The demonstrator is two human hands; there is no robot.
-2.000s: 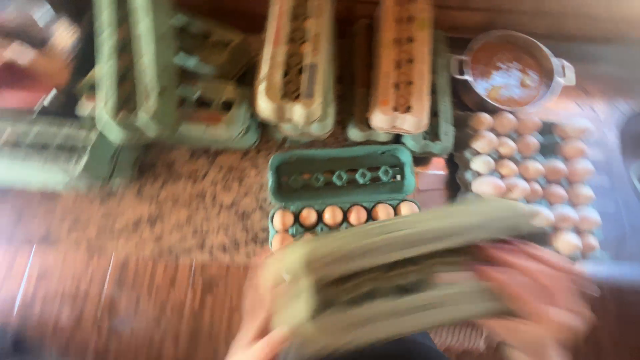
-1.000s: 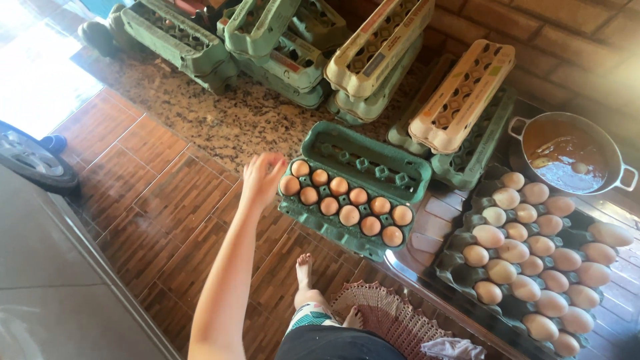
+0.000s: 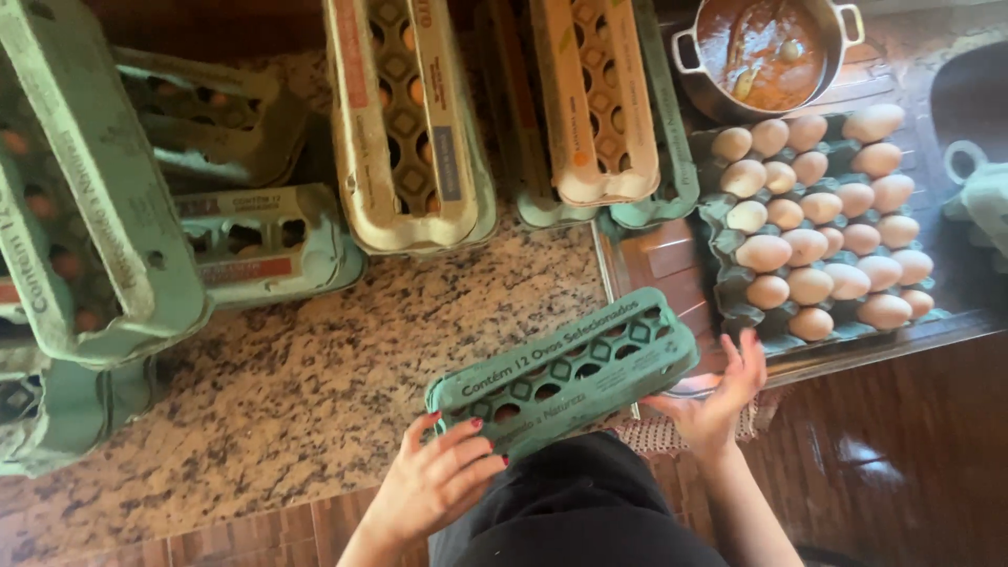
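Note:
A closed green pulp egg carton (image 3: 567, 374) lies at a slant by the front edge of the granite counter. Dark eggs show through some of its lid openings. My left hand (image 3: 441, 472) holds its left end, fingertips over the lid's near corner. At the right end is my right hand (image 3: 720, 394), fingers raised and spread, thumb close to the carton's lower corner; contact is unclear. Right of it, a grey pulp tray (image 3: 728, 276) bears rows of loose brown eggs (image 3: 809, 285), with a few gaps.
Stacked cartons stand along the back: green ones (image 3: 169, 268) at left, a beige one (image 3: 362, 157) in the middle, a peach-coloured one (image 3: 563, 142) further right. A two-handled pot (image 3: 815, 90) of reddish-brown liquid stands behind the egg tray. Granite counter (image 3: 331, 394) shows left of the held carton.
The green carton stood open with eggs showing one second ago; its lid is now down. My right hand has come into view, and my left hand has moved onto the carton's near left corner.

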